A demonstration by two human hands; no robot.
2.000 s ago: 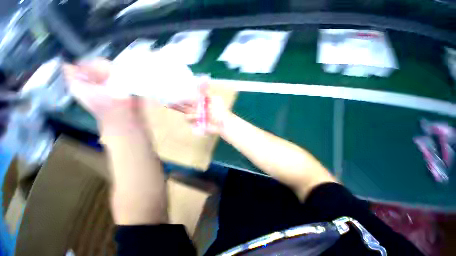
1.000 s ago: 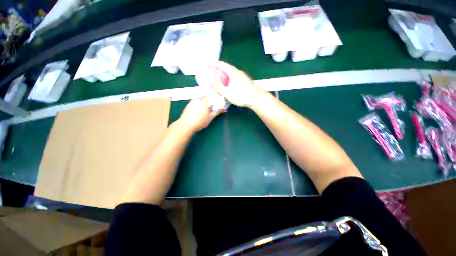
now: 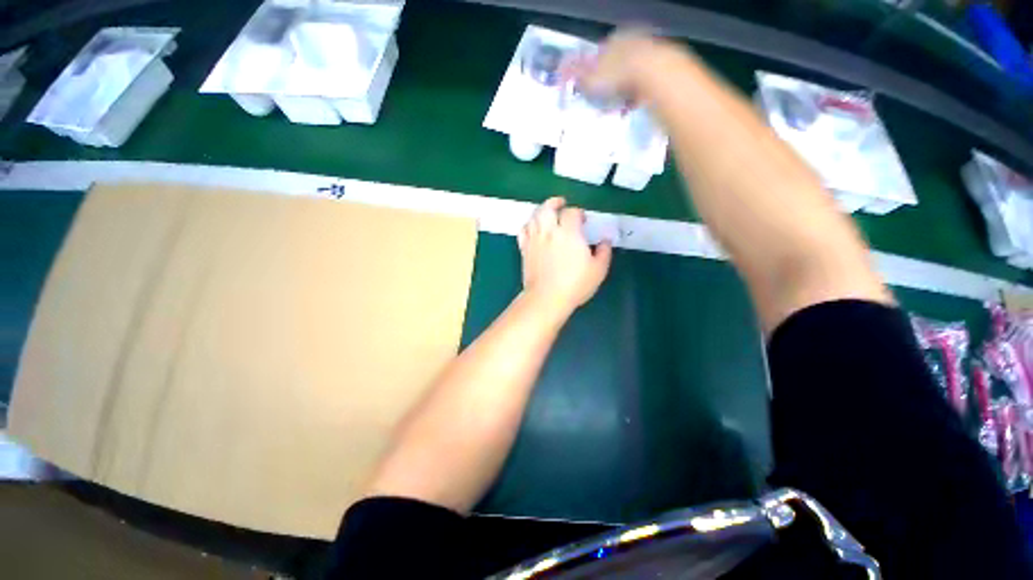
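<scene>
A white blister tray lies on the green conveyor belt, with a dark-looking piece in its upper left and white shapes in its cups. My right hand is over this tray's upper right part, blurred; pinkish colour shows by its fingertips, but whether the fingers grip anything cannot be told. My left hand is below the tray at the white belt edge, fingers apart, with nothing visible in it.
More filled white trays stand on the belt to the left and right. A flat cardboard sheet covers the bench at left. Pink bagged parts are piled at the far right. A white strip edges the belt.
My hands were together on a white bundle with a pink part; they have separated. My right hand moved up over a tray. The pink pile sits further right in view.
</scene>
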